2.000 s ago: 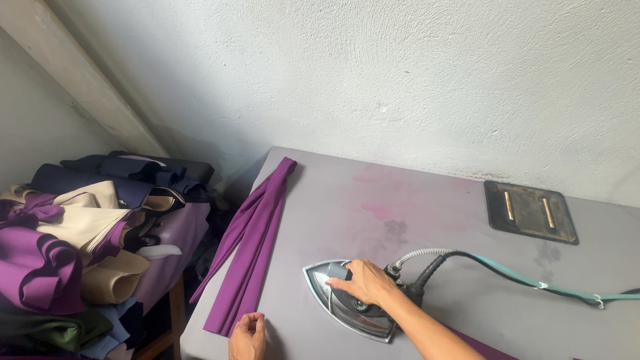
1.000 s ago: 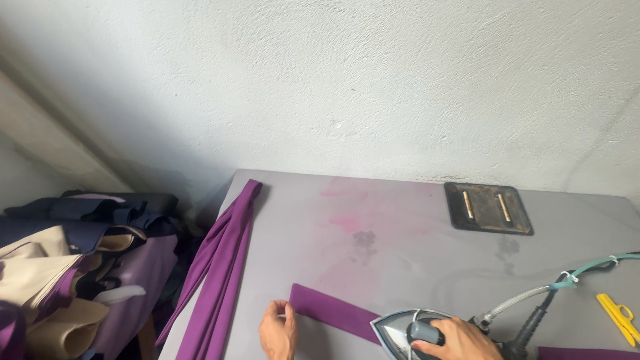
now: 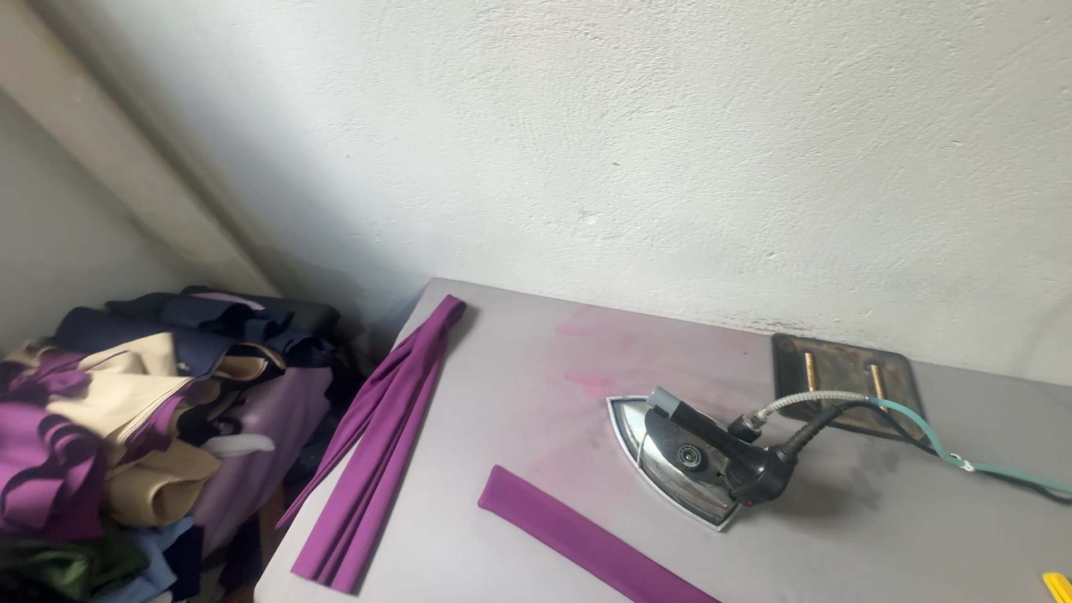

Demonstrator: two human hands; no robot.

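Neither my left hand nor my right hand shows in the view now. A steam iron (image 3: 682, 456) with a black handle rests on the grey padded ironing table (image 3: 519, 352), its tip toward the upper left. Below and left of it lies a flat purple fabric strip (image 3: 586, 536), which runs out of the bottom edge of the view. Several long folded purple strips (image 3: 385, 452) lie together along the table's left side, partly over its edge.
A dark metal iron rest (image 3: 846, 385) with two bars lies near the wall. The iron's hose (image 3: 913, 419) and cable run off right. At the lower right corner is a yellow object (image 3: 1057, 586). Left of the table stands a heap of folded fabrics (image 3: 134, 394).
My right hand has let go of the iron, which now stands farther up the table, near the metal rest. My left hand has left the purple strip and the view.
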